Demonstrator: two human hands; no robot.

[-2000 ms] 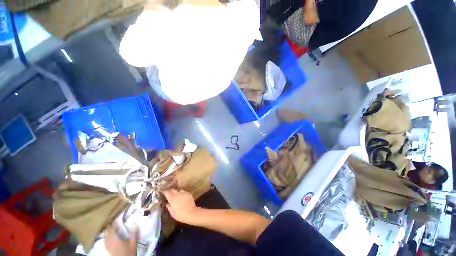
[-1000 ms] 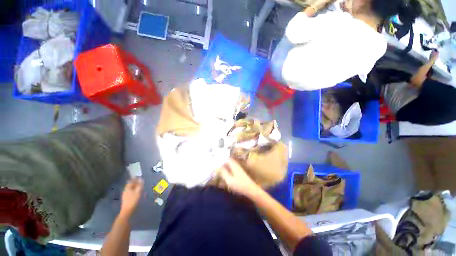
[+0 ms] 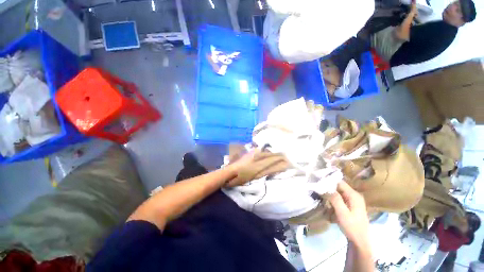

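The bundle of tan and white garment pieces point(image 3: 390, 183) is in front of my body at the centre right, with white cloth on its left side and tan cloth on its right. White cloth is gathered at its middle. My left hand point(image 3: 261, 164) lies across the white part and holds it, fingers pointing right and slightly blurred. My right hand point(image 3: 347, 204) has its fingertips on the gathered white cloth at the near side. The folds hide whether a tie strip is knotted there.
An upside-down blue tote point(image 3: 228, 95) with scraps on top stands ahead. A red stool point(image 3: 90, 101), a blue tote of pale bundles point(image 3: 58, 111) and an olive sack point(image 3: 90, 196) are left. Another blue tote point(image 3: 308, 82) and people are beyond. Tan pieces point(image 3: 443, 149) lie at right.
The bundle has moved right in the view. My left hand, away from it at the lower left a second ago, is now on its white part. My right hand stays at the bundle.
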